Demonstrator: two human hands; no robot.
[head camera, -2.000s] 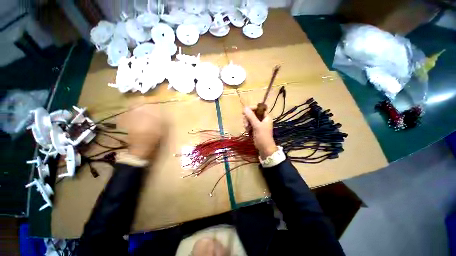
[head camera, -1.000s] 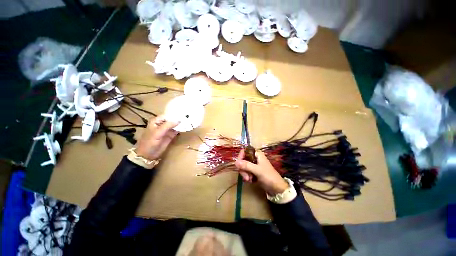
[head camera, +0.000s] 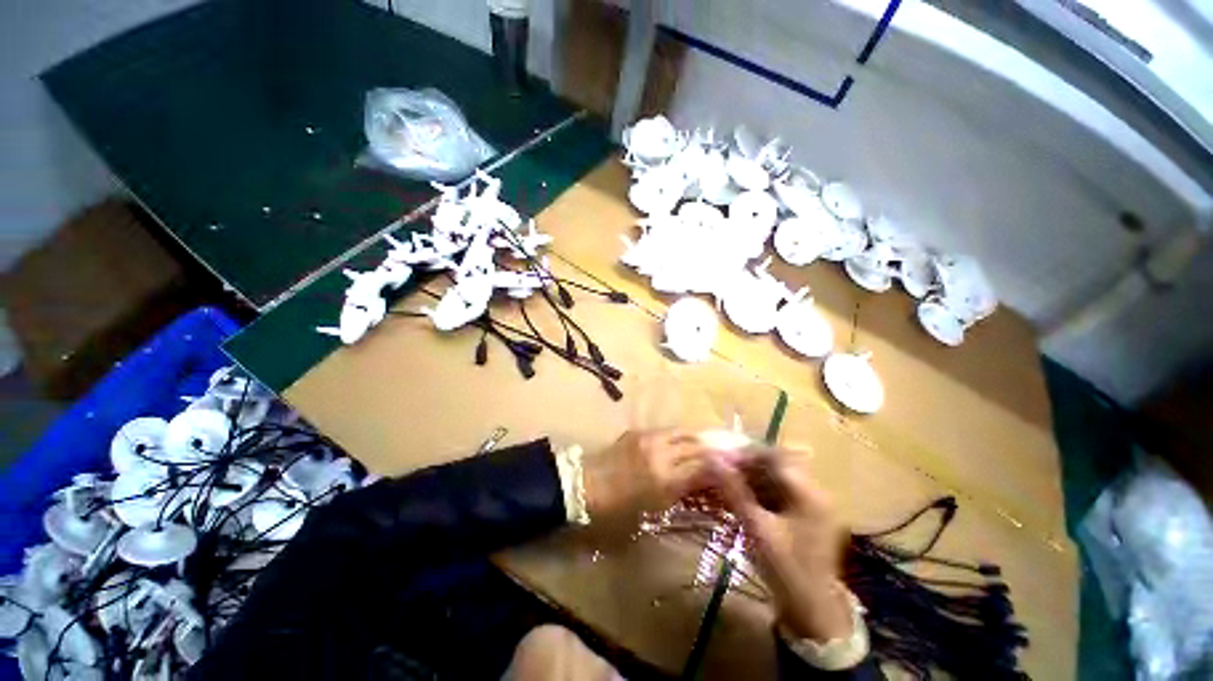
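My left hand (head camera: 649, 474) and my right hand (head camera: 798, 535) meet over the cardboard, both blurred. A small part of a white housing (head camera: 725, 439) shows at my left fingertips; the fingers hide the rest. A dark brownish blur at my right fingers fits the hand tool's handle; its shaft cannot be made out. Red wire ends (head camera: 685, 519) lie below the hands. The black connector leads (head camera: 938, 599) fan out to the right of my right hand, and my right hand and sleeve hide the bundle's middle.
Loose white housings (head camera: 718, 233) are heaped at the far side, with single ones nearer. Wired housings (head camera: 466, 286) lie at the left, their black leads pointing right. A blue bin (head camera: 67, 432) at lower left holds more. Clear bags lie far left (head camera: 423, 133) and at the right edge (head camera: 1155, 565).
The view has swung left, showing more of the blue bin. My left hand has brought the white housing to my right hand, above the red wire ends.
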